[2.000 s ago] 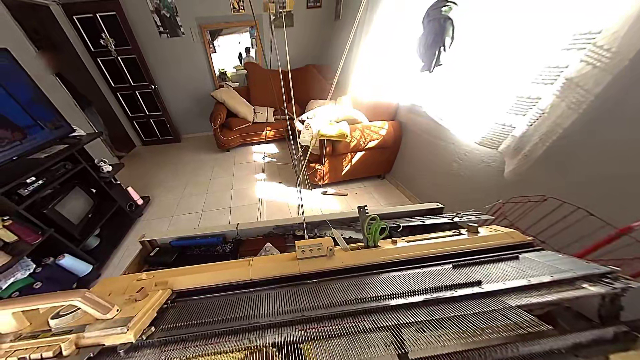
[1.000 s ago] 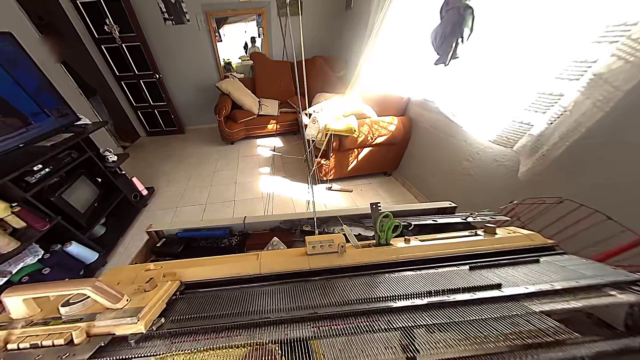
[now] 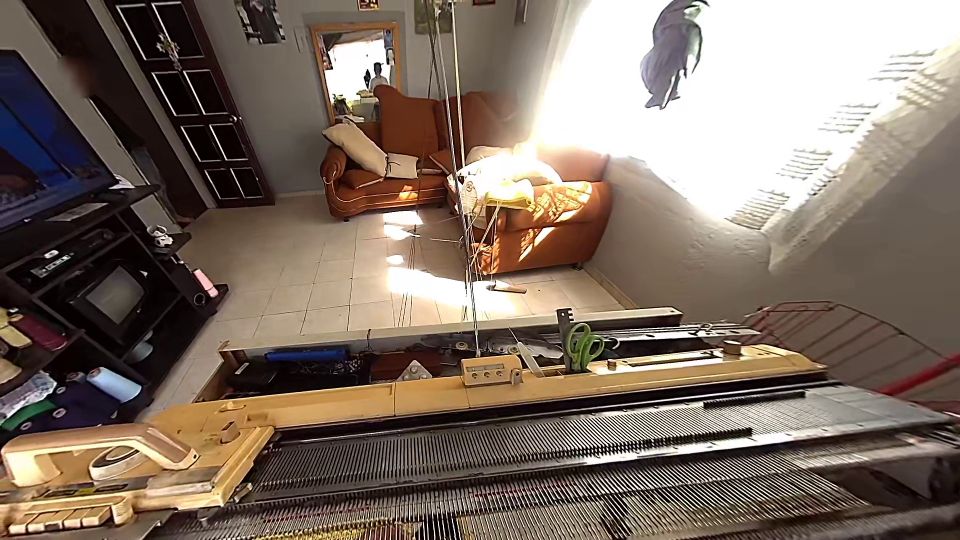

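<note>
Neither of my hands is in view. A flatbed knitting machine (image 3: pixel 427 401) with a cream body spans the lower part of the head view. Its carriage (image 3: pixel 135 465), with a beige handle, sits at the left end of the needle bed (image 3: pixel 450 450). A row counter (image 3: pixel 491 371) stands on the rear rail at the middle. Just right of it, green-handled scissors (image 3: pixel 583 345) stand upright beside a dark notched tool (image 3: pixel 564 322). Thin yarn strands (image 3: pixel 463 225) run from above down toward the rear of the machine. The lower needle bed (image 3: pixel 525 510) is cut off by the frame's bottom edge.
A wooden tray (image 3: pixel 450 330) with tools lies behind the machine. At left, a black shelf unit (image 3: pixel 161 300) holds a television (image 3: pixel 45 142) and yarn cones (image 3: pixel 112 384). A red wire basket (image 3: pixel 847 337) stands at right. Beyond are orange sofas (image 3: pixel 555 232) and a tiled floor (image 3: pixel 300 262).
The view has turned slightly left. Nothing on the machine has plainly moved, and no hand shows in any frame.
</note>
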